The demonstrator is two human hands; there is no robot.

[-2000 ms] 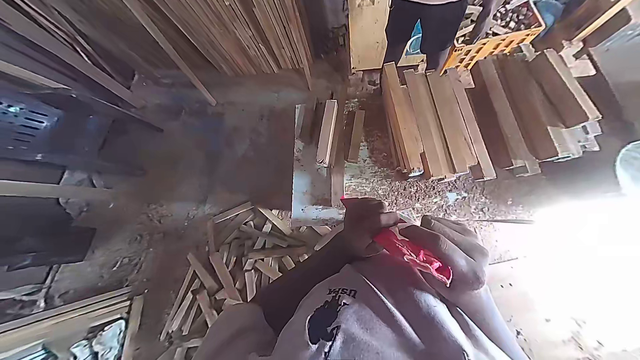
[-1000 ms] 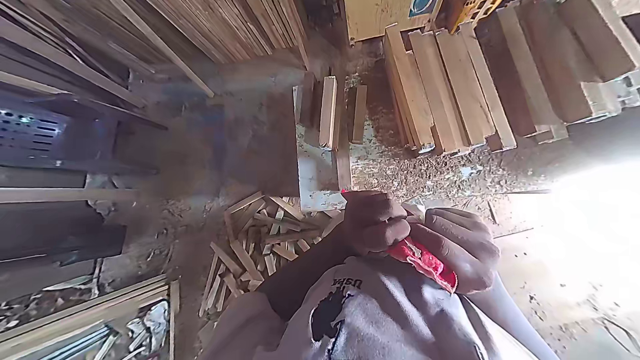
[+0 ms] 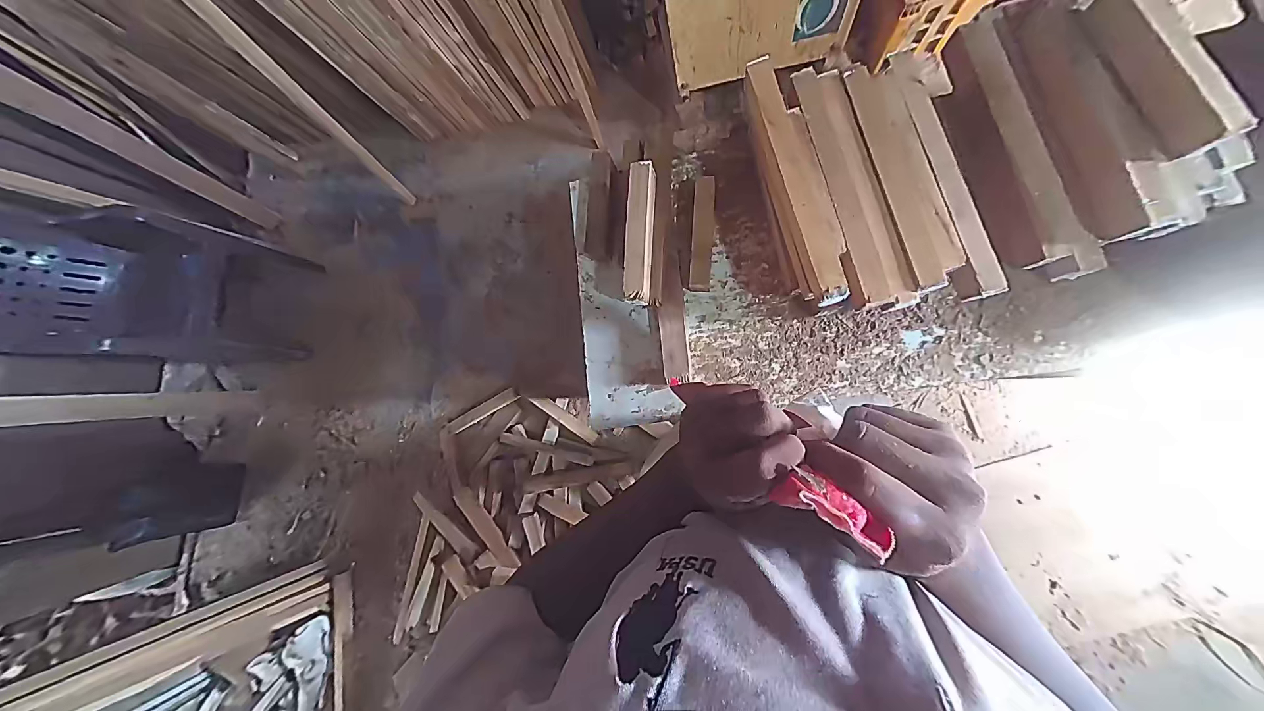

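Both hands meet in front of my chest around a crumpled red wrapper (image 3: 837, 509). My left hand (image 3: 736, 444) has its fingers closed on the wrapper's upper end, and a small red tip pokes out beside its knuckles. The right hand (image 3: 904, 484) grips from the other side, fingers curled, with the red part hanging below between the two. Something whitish shows between the fingers, but what it is cannot be told. Beyond the hands, short wood blocks (image 3: 640, 232) lie on a pale board (image 3: 622, 346).
Stacked wooden beams (image 3: 869, 188) lie ahead to the right, near an orange plastic crate (image 3: 923, 30). Offcuts (image 3: 533, 474) are heaped at lower left. Long planks (image 3: 425, 59) stand at upper left, by a dark perforated plastic chair (image 3: 59, 281). Wood shavings (image 3: 829, 346) cover the ground.
The person seen standing near the crate two seconds ago is out of view. Both hands stay together on the red wrapper. The view has shifted somewhat.
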